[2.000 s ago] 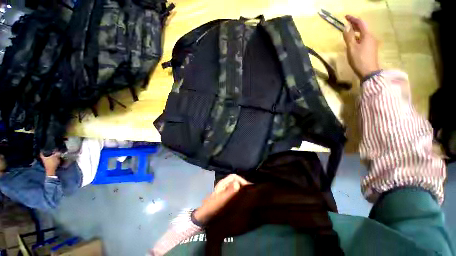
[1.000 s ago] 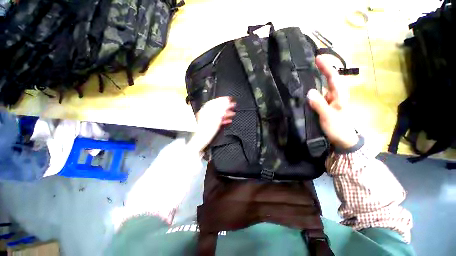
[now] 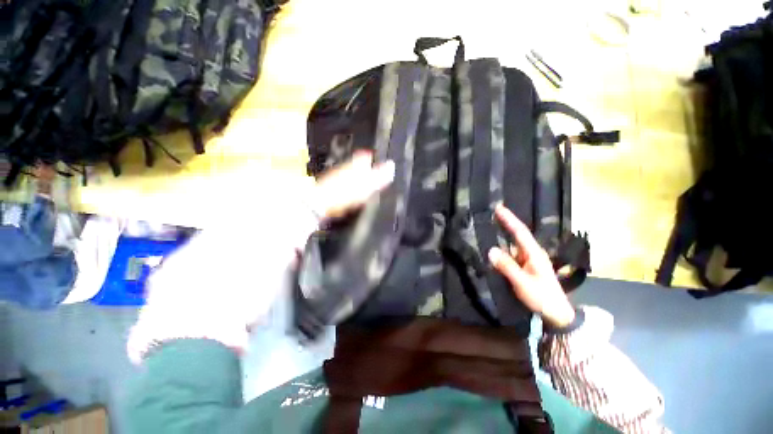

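The camouflage backpack (image 3: 441, 186) lies with its shoulder straps up at the table's front edge, its carry handle (image 3: 438, 42) pointing away from me. My left hand (image 3: 352, 185) is blurred and overexposed at the bag's left side, by the left shoulder strap (image 3: 364, 246), which bulges out to the left; its grip is unclear. My right hand (image 3: 527, 269) rests over the lower right of the bag by the right strap, thumb and index finger apart, with nothing visible between them. The thread snips (image 3: 545, 68) lie on the table beyond the bag's upper right.
Several camouflage bags are piled on the table (image 3: 631, 195) at left (image 3: 127, 76). More dark bags (image 3: 742, 144) lie at right. A pale ring (image 3: 606, 30) is at the far side. A blue stool (image 3: 131, 267) and part of a person in blue (image 3: 34, 254) are at left.
The snips were by my right hand and now lie on the table. Both hands came onto the bag, which now lies straighter. The left strap has swung out to the left.
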